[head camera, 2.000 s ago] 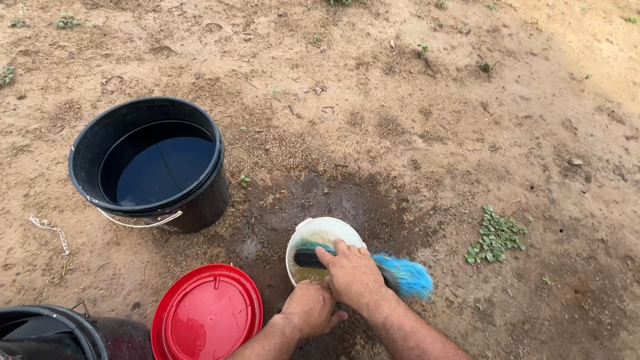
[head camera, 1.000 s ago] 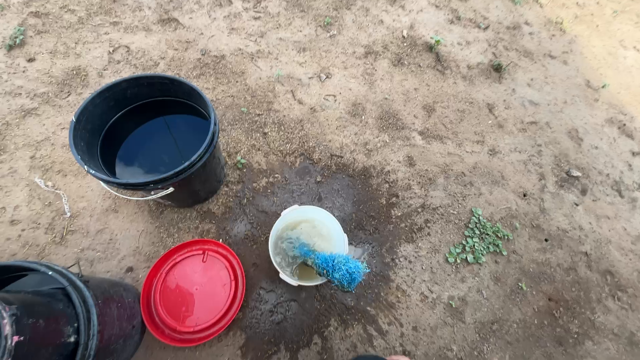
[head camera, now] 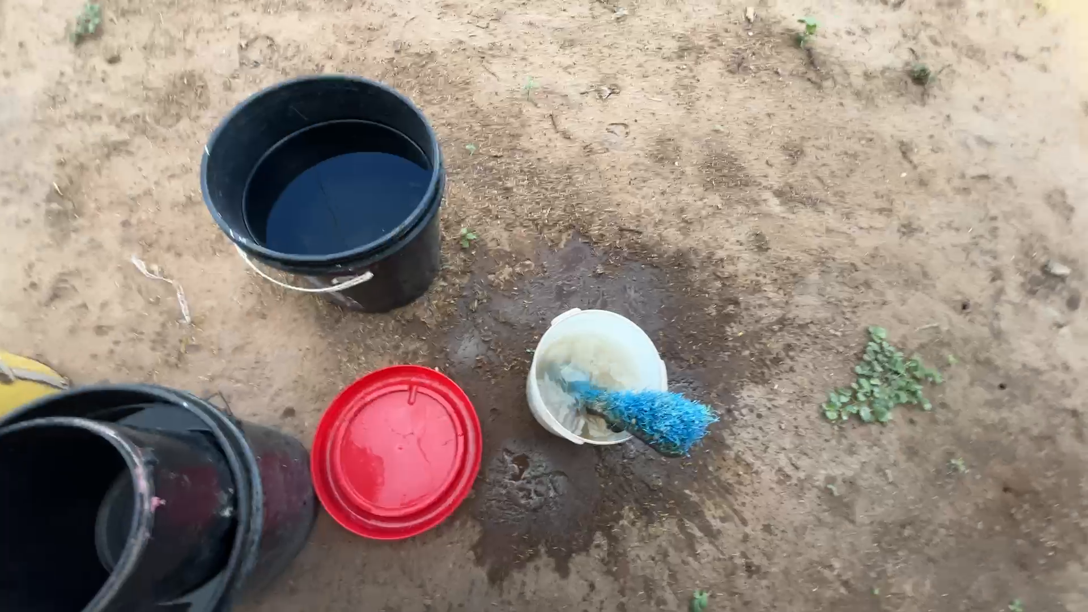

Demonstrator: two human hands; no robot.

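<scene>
Neither my left hand nor my right hand shows at this moment. A small white plastic bucket (head camera: 597,374) holds cloudy water and stands on wet, dark ground. A brush with blue bristles (head camera: 663,418) leans in it, one end in the water and the other resting over the rim. Left of that bucket a red plastic lid (head camera: 397,452) lies flat on the soil, with wet patches on it. Up and to the left stands a black bucket (head camera: 391,272) with dark liquid and a white handle.
At the lower left is another black bucket (head camera: 276,493) with a dark container (head camera: 183,484) tilted inside it. A yellow object (head camera: 25,382) shows at the left edge. A low green plant (head camera: 882,378) grows on the right, and a white string (head camera: 166,285) lies on the left.
Two seconds ago both my hands were at the white bucket, one on the brush; they have since left the view. The brush now rests in the bucket unheld.
</scene>
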